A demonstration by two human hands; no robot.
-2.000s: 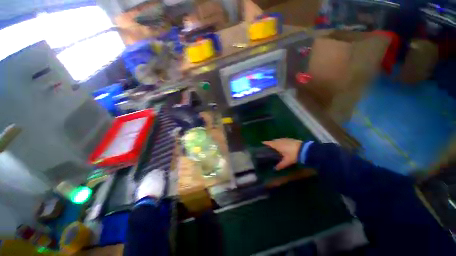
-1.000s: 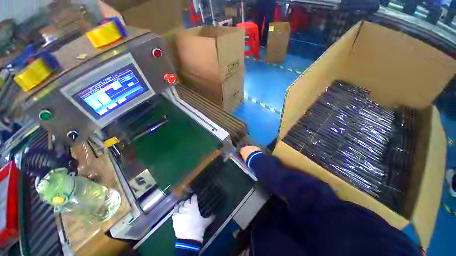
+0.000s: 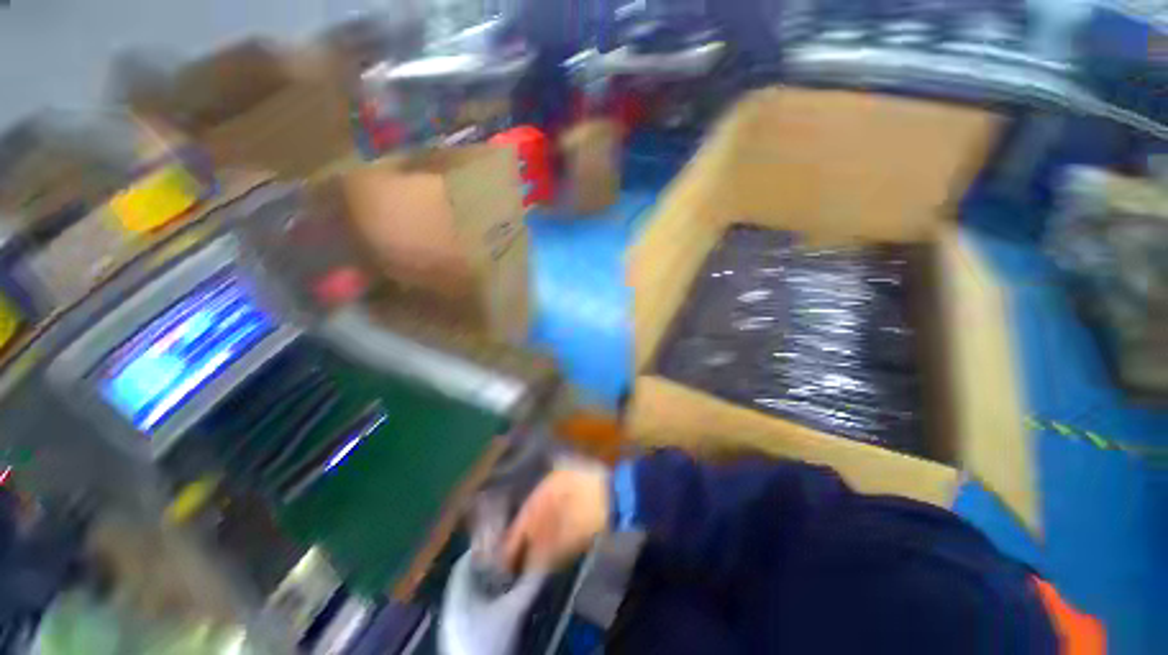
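Observation:
The picture is strongly blurred. My bare right hand (image 3: 560, 518) and my white-gloved left hand (image 3: 487, 612) are close together at the front end of the green outfeed belt (image 3: 397, 493). The left hand is partly cut off by the lower edge. A greyish, smeared shape shows between the hands; whether either hand grips it cannot be told. Slim dark bars, one with a bright glint (image 3: 355, 441), lie on the belt below the touchscreen (image 3: 190, 348). The open carton (image 3: 820, 441) stands at right, holding many shiny film-wrapped bars (image 3: 833, 346).
A second brown carton (image 3: 487, 237) stands behind the machine. A yellow tape dispenser (image 3: 156, 201) sits on top of the machine. A red object (image 3: 523, 160) and the blue floor (image 3: 576, 288) show behind. Part of the clear bottle (image 3: 128, 627) shows at lower left.
The view has swung right, so the machine and carton sit further left. My right hand has come from the belt's side to my left hand. More bars show on the belt below the screen.

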